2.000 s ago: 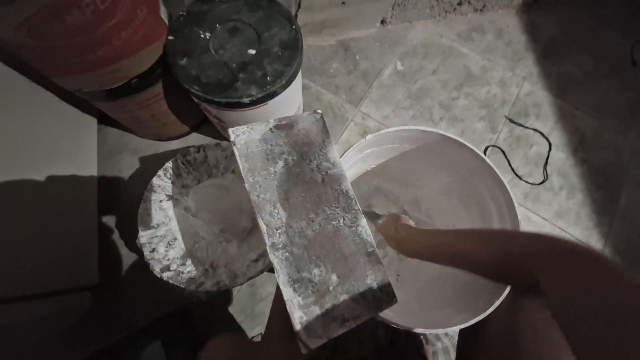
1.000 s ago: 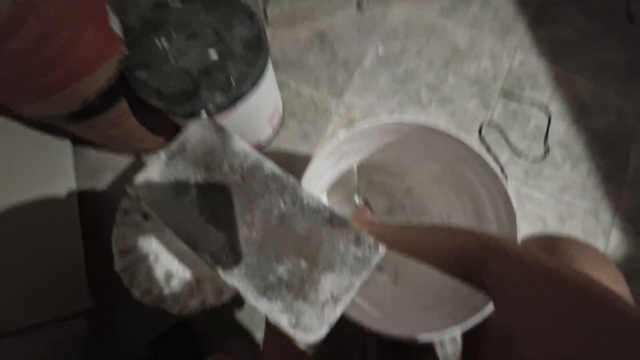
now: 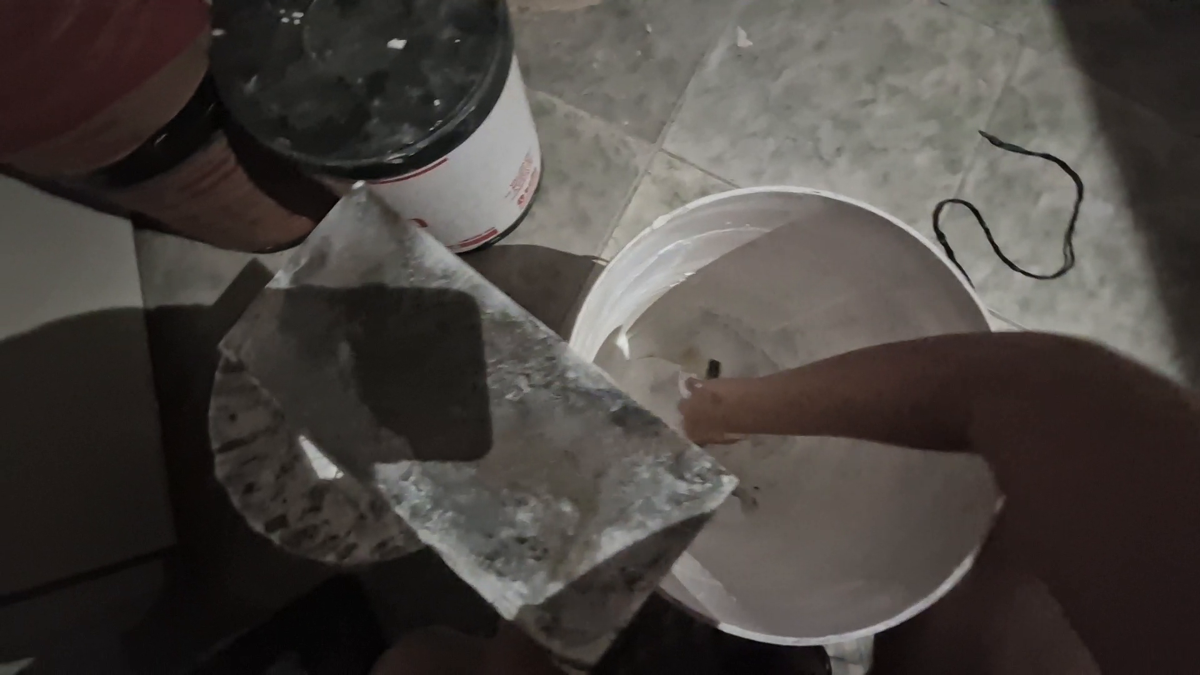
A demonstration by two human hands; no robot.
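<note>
A flat rectangular board (image 3: 525,403), its top smeared with plaster-like material, is held raised and tilted over the left rim of a large white bucket (image 3: 600,309). My right hand (image 3: 712,412) reaches in from the right over the bucket, close to the board's right edge. Its fingers are curled around what looks like a small tool, of which a dark end (image 3: 714,368) shows. A pale mixture (image 3: 825,525) lies in the bucket. What supports the board is hidden below it; a dim skin-toned shape at the bottom edge cannot be made out as my left hand.
Behind the board stands a white tub with a black lid (image 3: 375,84), and beside it a reddish container (image 3: 94,84). A round, crusted vessel (image 3: 309,506) is partly under the board. A black cord (image 3: 1073,206) lies on the tiled floor (image 3: 844,94). A pale panel (image 3: 66,403) is at left.
The board has turned from nearly upright in the view to a diagonal, its far end swinging left over the round vessel. My right hand stays over the bucket.
</note>
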